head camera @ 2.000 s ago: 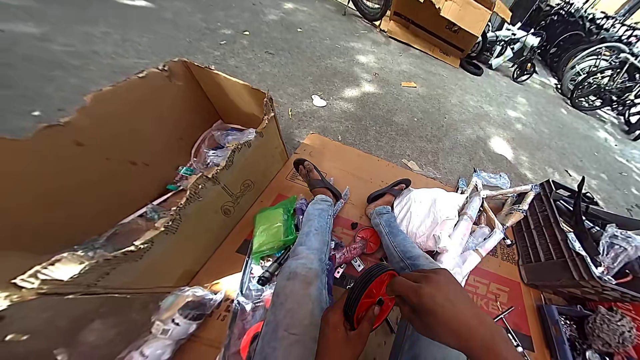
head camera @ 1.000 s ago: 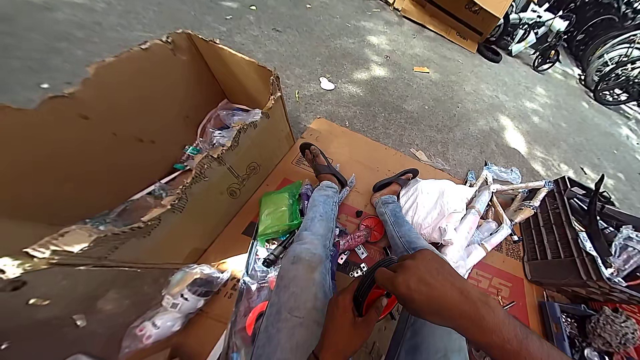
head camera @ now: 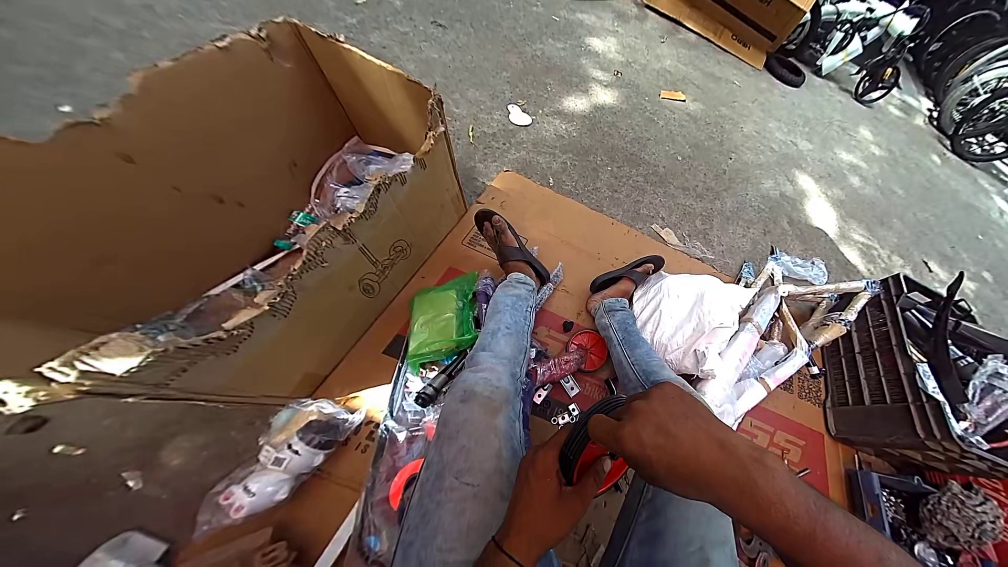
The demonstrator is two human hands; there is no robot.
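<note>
A small red wheel with a black tyre is held between both hands above my lap. My left hand grips its lower left side, the thumb on the red part. From the right, my right hand holds the tyre's upper edge, its fingers partly hidden. Beyond the hands, a red disc-shaped part lies on the cardboard by a pink-wrapped part. Small metal brackets are between my legs. A green plastic packet and a black tube lie beside my left leg.
A torn cardboard box stands at left, with bagged white items below it. On the right are a white sack, wrapped frame tubes, a black crate and a blue tray. Bicycles stand at far upper right.
The wheel's red face, turned up toward the view two seconds ago, is now mostly tilted away, the black tyre nearer edge-on. Both hands stay on the wheel.
</note>
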